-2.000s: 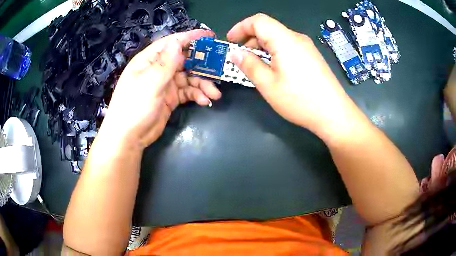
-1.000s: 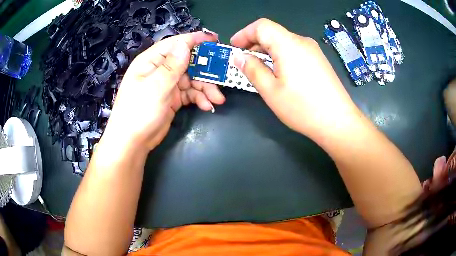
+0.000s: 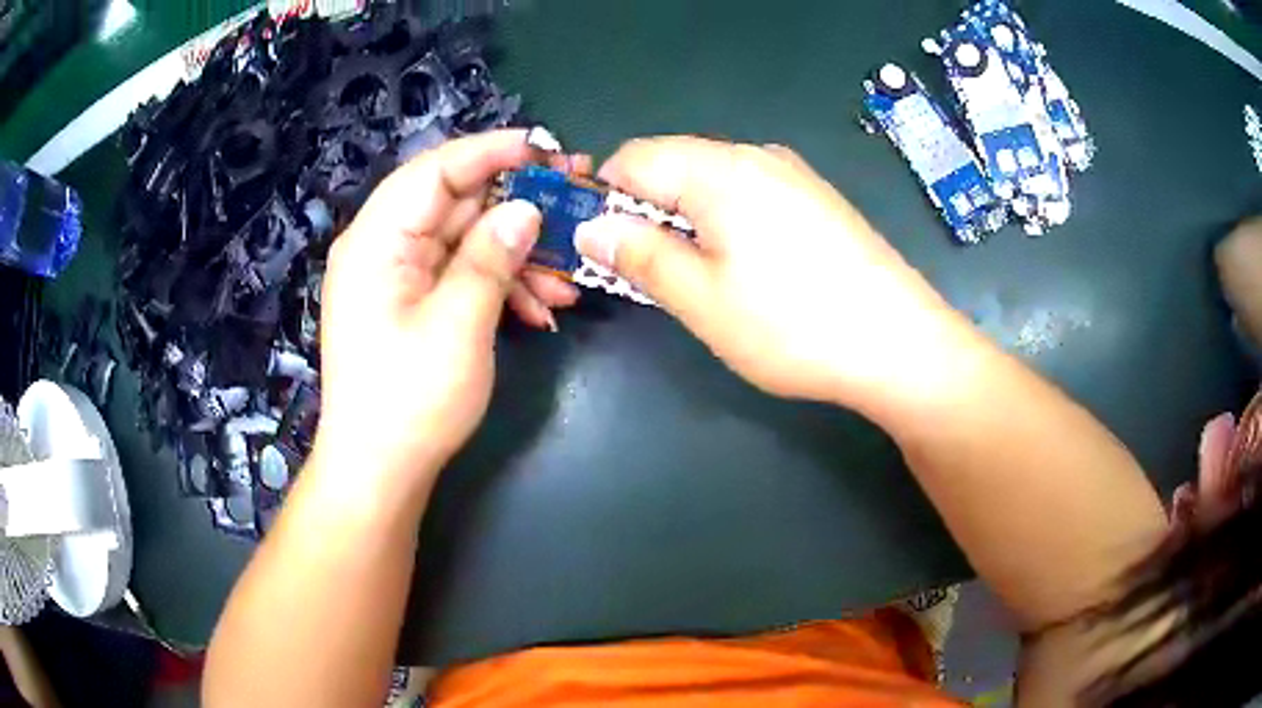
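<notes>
A circuit board (image 3: pixel 561 219), blue at its left end and white with dots at its right, is held between both hands above the green worktop. My left hand (image 3: pixel 429 277) grips the blue end, its thumb on the blue face and its fingers behind. My right hand (image 3: pixel 747 263) holds the white end, its thumb near where blue meets white. A small whitish piece (image 3: pixel 543 140) shows at my left index fingertip; I cannot tell what it is. The hands hide much of the board.
A large heap of black plastic brackets (image 3: pixel 235 208) lies at left. Several overlapping boards (image 3: pixel 1003 125) lie at upper right. A white fan (image 3: pixel 69 498) and a blue-tinted bottle (image 3: pixel 39 221) stand at far left. Part of another person (image 3: pixel 1218 477) shows at the right edge.
Both hands and the board have moved lower and slightly left. The left thumb now lies on the blue face, and the right thumb has shifted toward it. The view has shifted slightly.
</notes>
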